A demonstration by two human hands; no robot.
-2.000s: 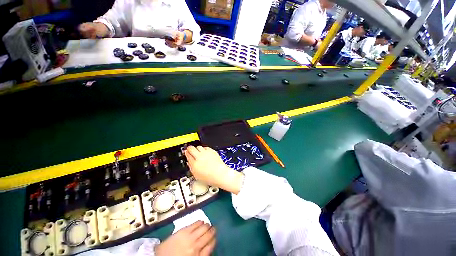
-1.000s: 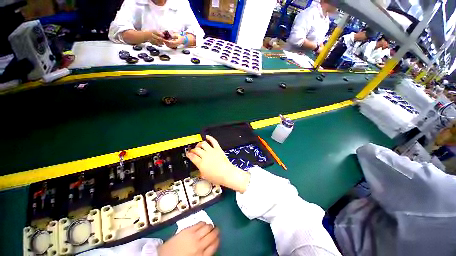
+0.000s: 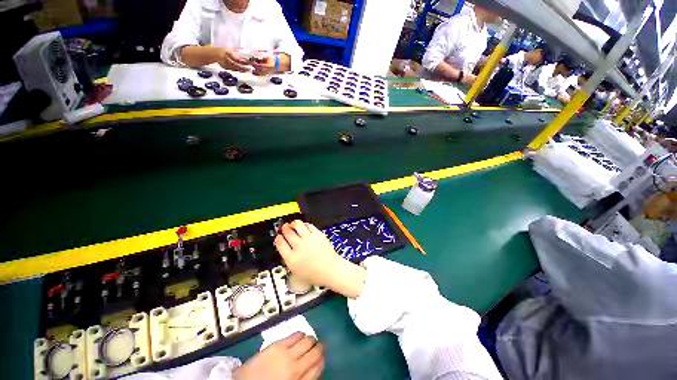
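Note:
A press fixture [image 3: 183,324] of several cream blocks on a long black base lies in front. My right hand [image 3: 310,256] is over the rightmost block, its fingers at the toggle clamp behind it; the fingertips partly hide the clamp. The other blocks with round nests hold thin rings; the middle block shows no ring. One toggle clamp [image 3: 180,249] with a red tip stands higher behind the middle block. My left hand [image 3: 284,359] rests flat in front of the fixture, on the edge of a white cloth [image 3: 288,330]; whether it holds anything is hidden.
A black parts tray [image 3: 343,199] with blue-and-white inserts [image 3: 364,236] lies right of the fixture, beside an orange stick [image 3: 404,229] and a white bottle [image 3: 419,195]. Dark rings lie on the green belt [image 3: 282,167]. A person's grey sleeve [image 3: 594,274] is at the right; people sit across.
My right hand has lowered slightly from its raised position, its fingers now closer together at the rightmost clamp. The rings on the belt have shifted left. My left hand has barely moved.

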